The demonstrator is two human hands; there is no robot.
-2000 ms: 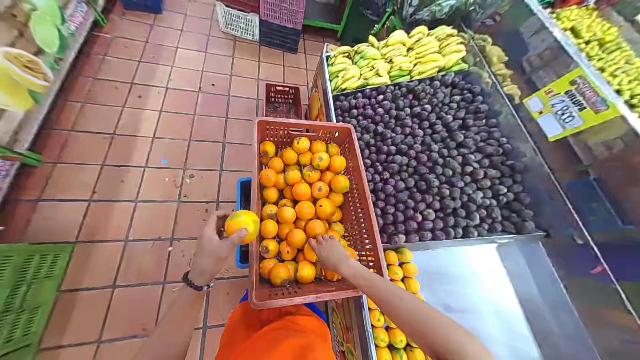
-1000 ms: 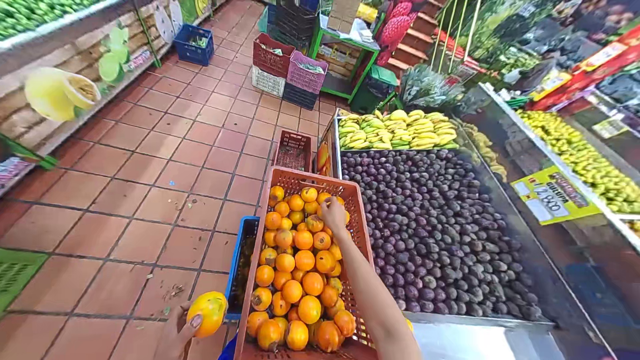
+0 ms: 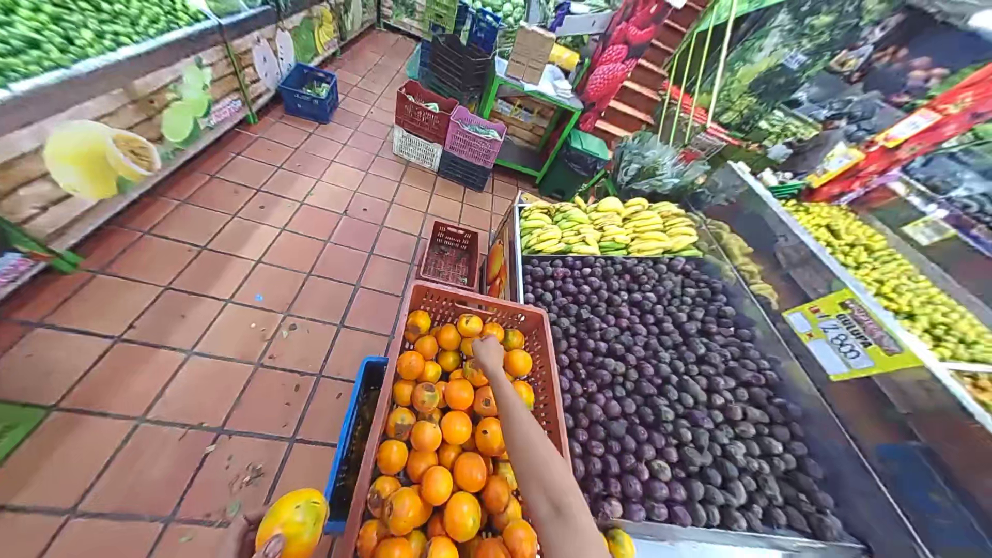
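Observation:
At the bottom left, my left hand (image 3: pixel 256 539) holds a yellow-orange round fruit (image 3: pixel 294 521), outside the crate and beside it. A reddish-brown plastic crate (image 3: pixel 556 387) full of orange round fruits (image 3: pixel 456 427) stands in front of me. My right hand (image 3: pixel 488 353) reaches over the fruits near the crate's far end and touches them. Its fingertips are hidden behind the hand, so I cannot tell whether it grips one.
A bin of dark purple fruits (image 3: pixel 659 387) borders the crate on the right, with bananas (image 3: pixel 608 226) behind. A blue crate (image 3: pixel 353 434) lies left, an empty red crate (image 3: pixel 449 256) beyond. Stacked crates (image 3: pixel 473 136) and a green-framed table (image 3: pixel 535 93) stand farther back.
My right hand has moved from the near part of the crate to its far end. My left hand still holds a fruit, now lower beside the crate. The view has tilted up.

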